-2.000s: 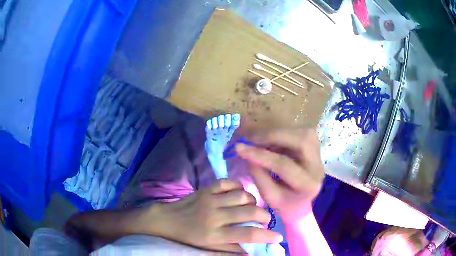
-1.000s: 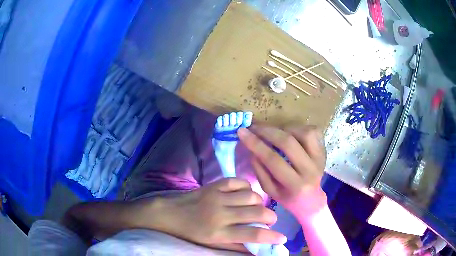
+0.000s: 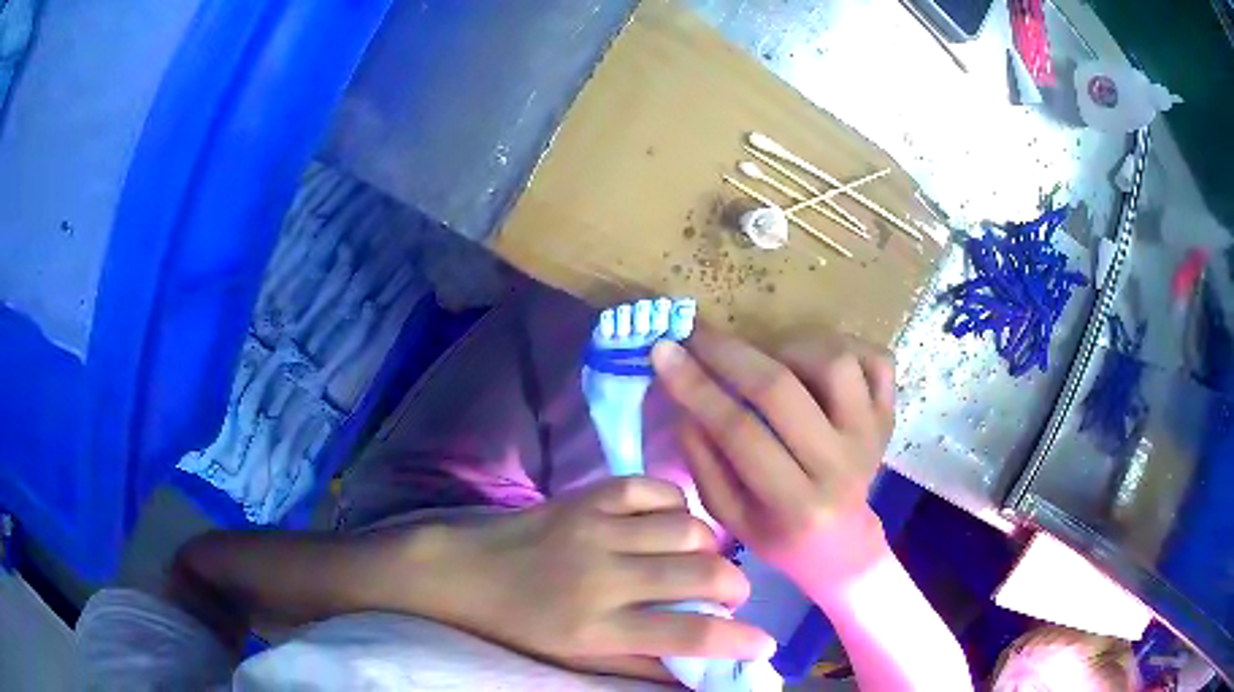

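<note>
My left hand (image 3: pixel 616 575) is closed around a pale blue doll leg (image 3: pixel 617 419), held over my lap with its toes up. The leg's other end shows below my fingers. A dark blue sandal strap (image 3: pixel 620 361) lies across the foot just below the toes. My right hand (image 3: pixel 785 439) is at the right side of the foot, a fingertip on the strap's end there. The thumb is mostly hidden behind the fingers.
Cardboard mat (image 3: pixel 596 203) with a small white glue cup (image 3: pixel 765 227) and several swabs (image 3: pixel 826 146). Strap pile (image 3: pixel 1015 287), glue bottle (image 3: pixel 1121 95) and red-handled tool (image 3: pixel 1030 41) at right. Blue bin (image 3: pixel 203 203) and lower leg bin (image 3: pixel 291 365) at left. A person's head at lower right.
The strap was held loose beside the foot two seconds ago and now lies across it. My right fingers have moved up toward the toes. The view has shifted slightly.
</note>
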